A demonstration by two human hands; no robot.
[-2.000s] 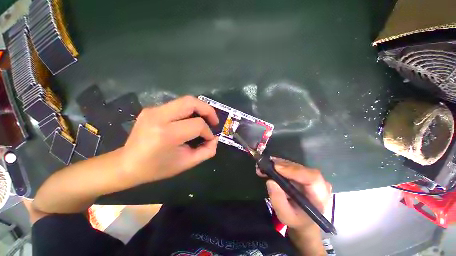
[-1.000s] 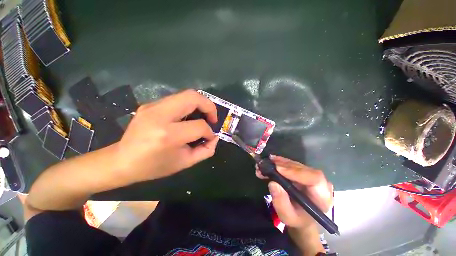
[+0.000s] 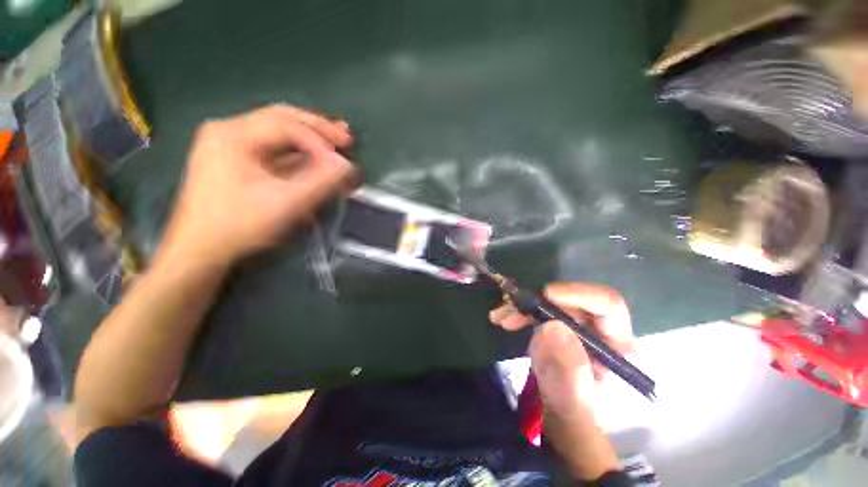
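The phone board assembly (image 3: 414, 236) lies slanted on the dark green mat, with a dark screen at its left part, an amber-gold flex tail (image 3: 412, 239) in the middle and a pinkish right end. My left hand (image 3: 262, 176) is at the board's upper left corner, thumb and fingers curled close together; blur hides whether it holds anything. My right hand (image 3: 571, 333) holds the black soldering iron (image 3: 581, 338) like a pen, its tip over the board's right end. Whether the tip touches is unclear.
Stacked LCD modules (image 3: 57, 162) stand at the left edge. At the right are a tan round pot (image 3: 761, 217), a dark fan grille (image 3: 776, 100) and a carton (image 3: 728, 33). A red plastic thing (image 3: 818, 360) is at the lower right. A blurred skin-toned patch shows at the upper right edge.
My left hand has moved up and left from the screen to the board's corner, uncovering the screen. The iron's tip has moved from near the flex tail towards the right end. The view has shifted and blurred.
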